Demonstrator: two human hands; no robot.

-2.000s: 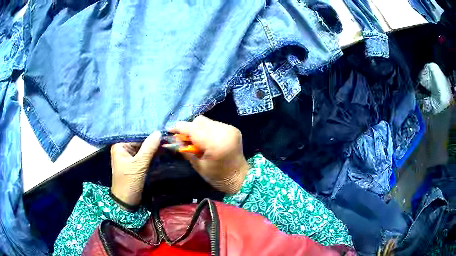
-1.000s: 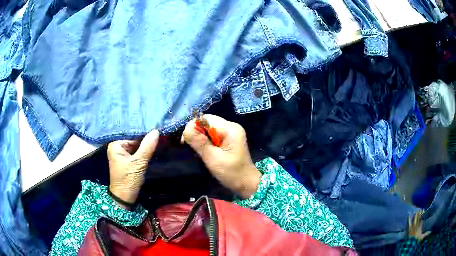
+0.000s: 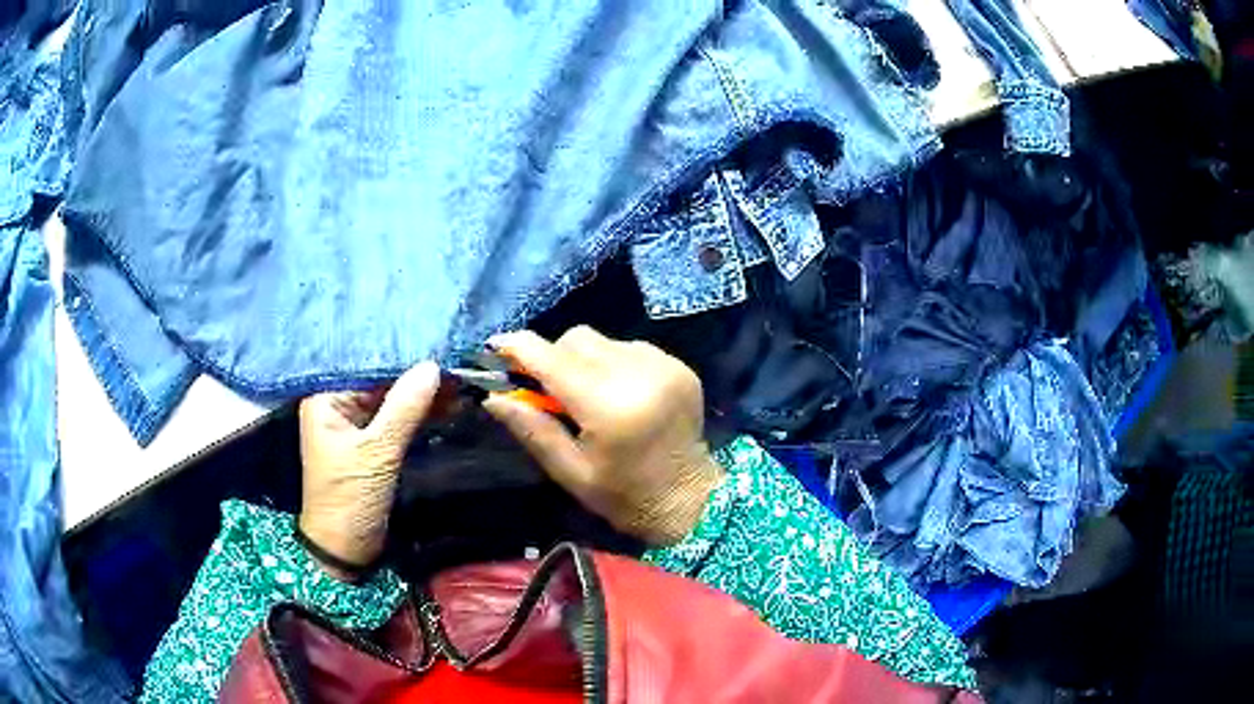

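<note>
A blue denim shirt (image 3: 413,179) lies spread over the table, its curved hem (image 3: 303,382) along the near edge. My left hand (image 3: 360,461) pinches the hem between thumb and fingers. My right hand (image 3: 612,426) is closed around orange-handled thread snips (image 3: 539,399), just right of my left fingertips. The metal blades point left at the hem; whether they touch it is hard to tell. A cuff with a button (image 3: 692,261) hangs at the shirt's right side. Loose thread ends are too fine to make out.
The white table's (image 3: 117,440) near edge runs below the shirt. More denim (image 3: 28,413) hangs at the left, and another cuff (image 3: 1034,118) at the upper right. A heap of denim (image 3: 1011,468) lies at the lower right over a blue bin (image 3: 970,602). A red jacket (image 3: 688,619) covers my front.
My right hand with the snips has moved from the hem further right back beside my left fingertips. The denim heap at the lower right has shifted and a hand there has gone.
</note>
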